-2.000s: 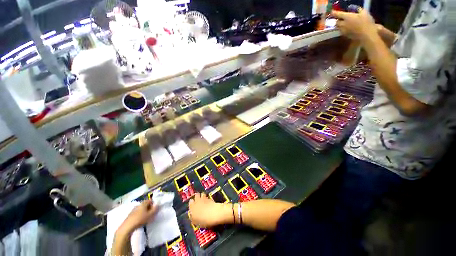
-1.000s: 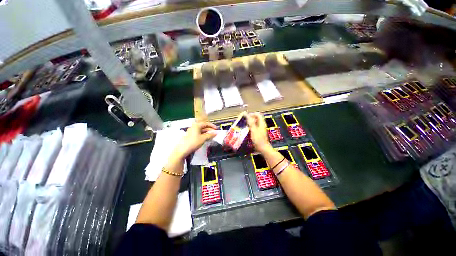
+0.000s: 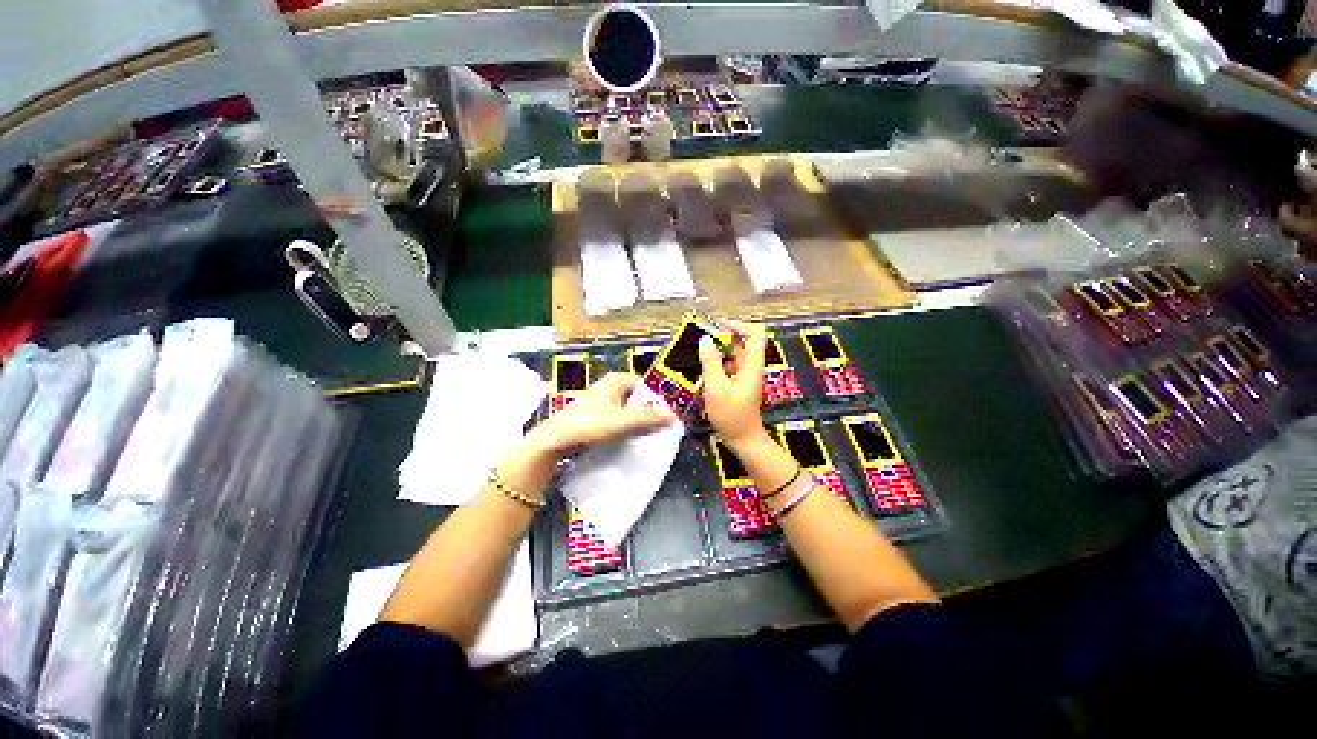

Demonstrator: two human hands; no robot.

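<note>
My right hand (image 3: 735, 383) holds a keypad phone (image 3: 682, 364) with a black screen, yellow frame and red keys, tilted above the tray. My left hand (image 3: 600, 416) grips a white sleeve (image 3: 627, 484) that hangs down over the tray; its opening is at the phone's lower end. How far the phone is inside the sleeve I cannot tell. The clear blister tray (image 3: 676, 578) lies under both hands with several bare phones in two rows. One front pocket (image 3: 669, 516) shows no phone. A pile of empty sleeves (image 3: 465, 427) lies left of the tray.
A stack of filled trays (image 3: 275, 491) stands at left, and stacked trays of bare phones (image 3: 1155, 361) at right. A metal post (image 3: 340, 181) and small fan (image 3: 383, 274) are at back left. A cardboard sheet (image 3: 859, 283) lies beyond. A person's sleeve (image 3: 1254, 534) shows at right.
The view has shifted slightly. My left hand has moved right and down to the phone, and the sleeve now hangs spread open below it. The phone has tilted with its screen facing up.
</note>
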